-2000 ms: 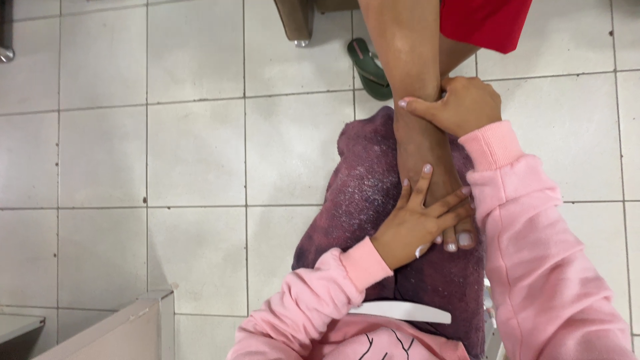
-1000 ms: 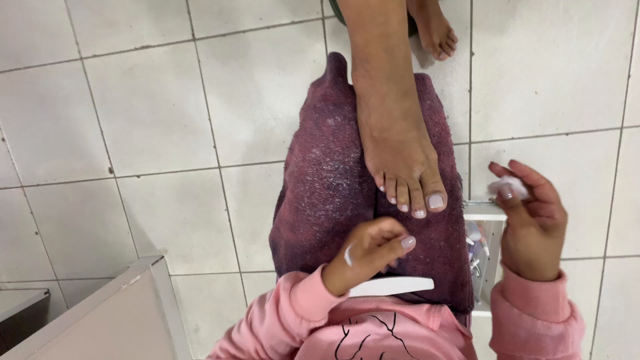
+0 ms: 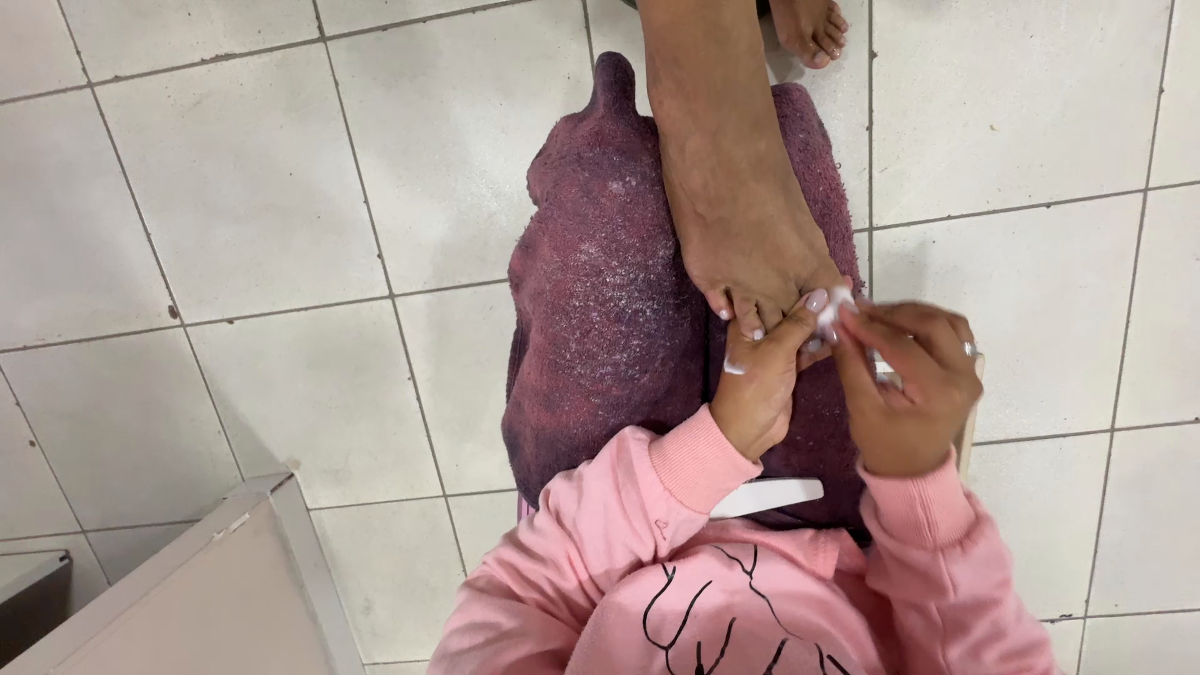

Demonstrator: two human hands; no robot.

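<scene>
Another person's bare foot rests on a purple towel dusted with white specks, spread over my lap. My left hand grips the front of the foot near the big toe, thumb on top; a white smear lies on the back of this hand. Between the fingertips of my right hand is a small white wad, pressed at the big toe, which is mostly hidden. A white nail file lies across the towel's near edge, partly under my left sleeve.
The person's other foot is on the tiled floor at the top. A pale panel stands at the lower left. The edge of a light-coloured stand shows beside my right wrist.
A second ago my left hand was off the foot and my right hand was out to the right with the white wad. Both hands have come to the toes.
</scene>
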